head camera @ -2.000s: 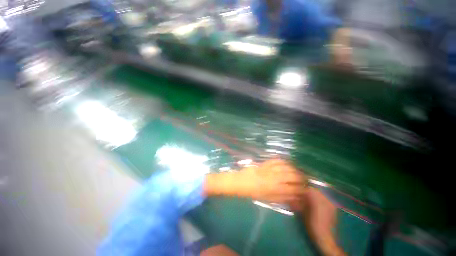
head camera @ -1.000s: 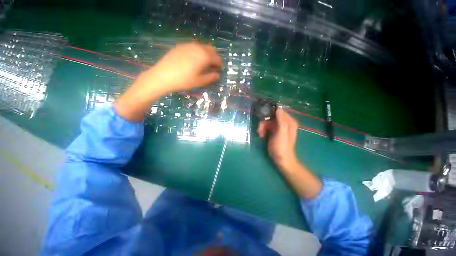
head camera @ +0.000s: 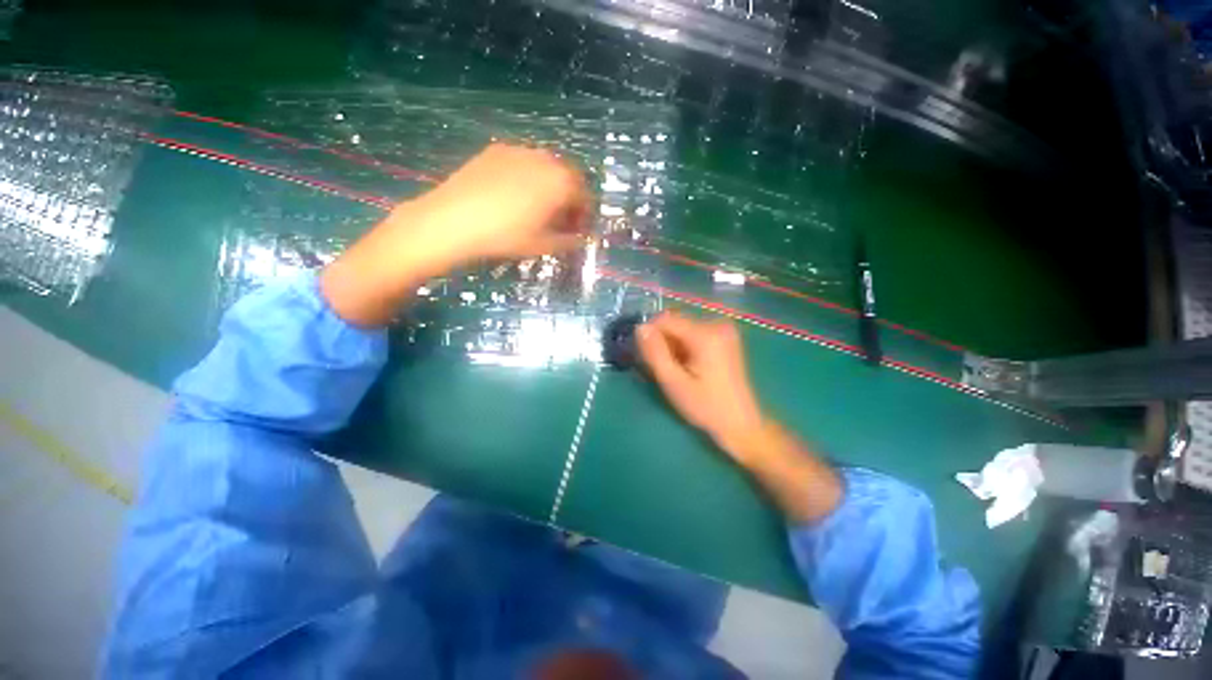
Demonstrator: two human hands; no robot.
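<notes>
My right hand [head camera: 698, 372] holds a small round black unit [head camera: 622, 341] between its fingertips, just above the green mat at the right edge of a clear blister tray [head camera: 512, 343]. My left hand [head camera: 512, 206] is over the clear tray, its fingers curled together. Whether it holds a tool or a small part cannot be made out. The tray shows strong glare and small bright bits in its pockets. A slim black pen-like tool [head camera: 868, 308] lies on the mat to the right, across the red lines.
Stacked clear trays [head camera: 67, 186] lie at the far left. A small white piece [head camera: 728, 278] lies by the red lines. A crumpled white wipe [head camera: 1008, 484] and a pale cylinder [head camera: 1090, 473] are at the right. A metal rail [head camera: 798, 77] runs behind.
Since one second ago, my right hand has moved left with the black unit, towards the tray. My left hand has shifted slightly down. The small white piece now shows by the red lines.
</notes>
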